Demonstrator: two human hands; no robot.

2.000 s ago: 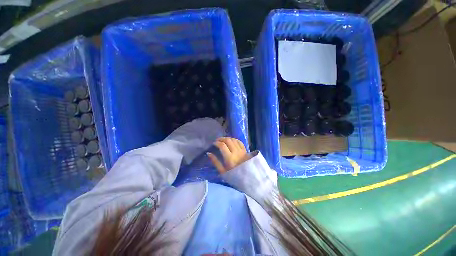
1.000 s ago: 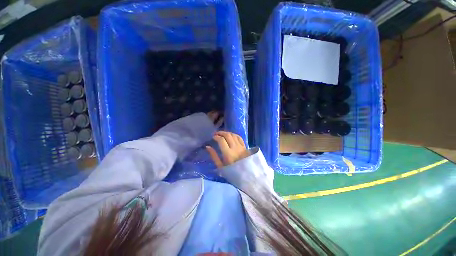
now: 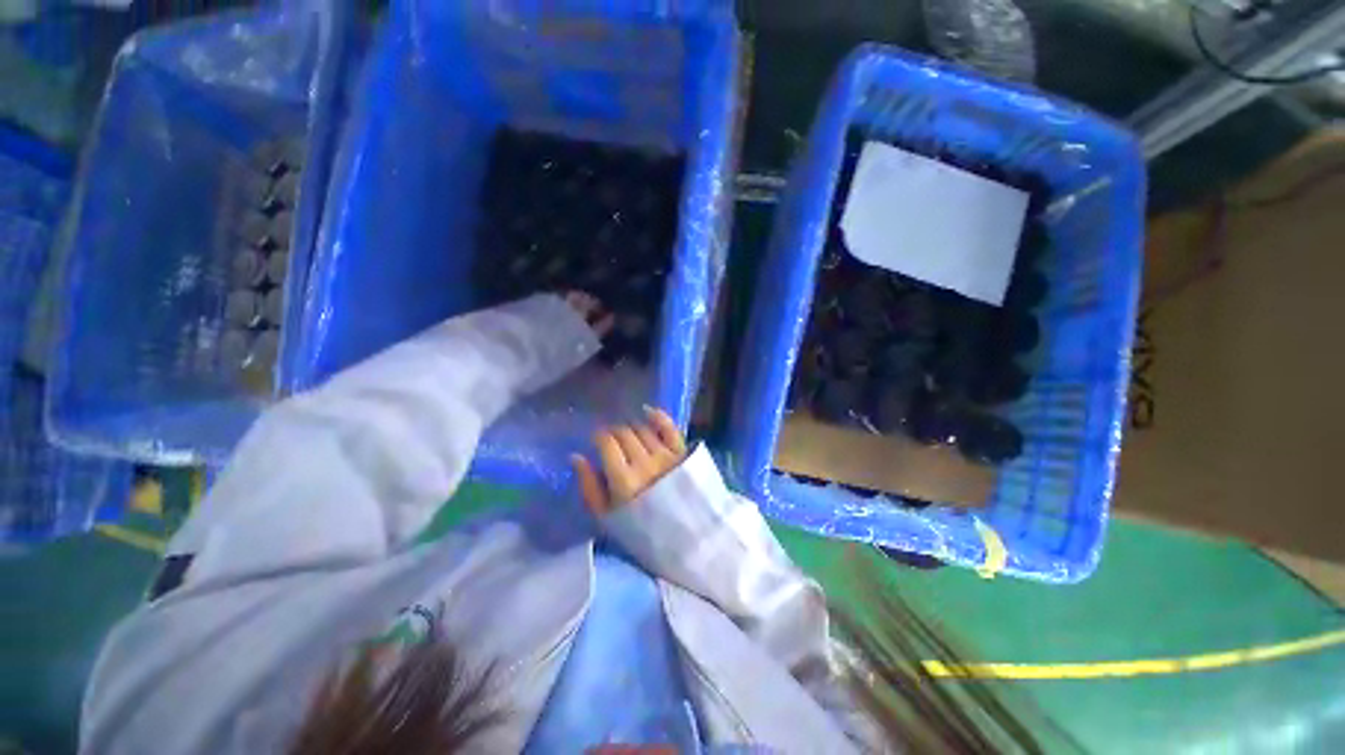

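The middle blue crate (image 3: pixel 716 192), lined with clear film, holds rows of black cylindrical units (image 3: pixel 583 207). My left hand (image 3: pixel 590 311) reaches down inside it at the near part of the units. It is small and partly hidden by its sleeve, so whether it grips a unit cannot be told. My right hand (image 3: pixel 634 459) is at the crate's near right corner with its fingers slightly spread and nothing seen in it.
The right blue crate (image 3: pixel 1114 339) holds black units, a white paper sheet (image 3: pixel 935 221) and a brown cardboard sheet (image 3: pixel 885 460). The left blue crate (image 3: pixel 74 310) holds grey-topped units (image 3: pixel 251 280). A brown carton (image 3: pixel 1254 369) stands at the far right. Green floor (image 3: pixel 870 605) has yellow lines.
The view has shifted and tilted, so the crates appear turned. My left hand has moved from the crate's near right side farther in over the units. My right hand stays near the crate's near right corner.
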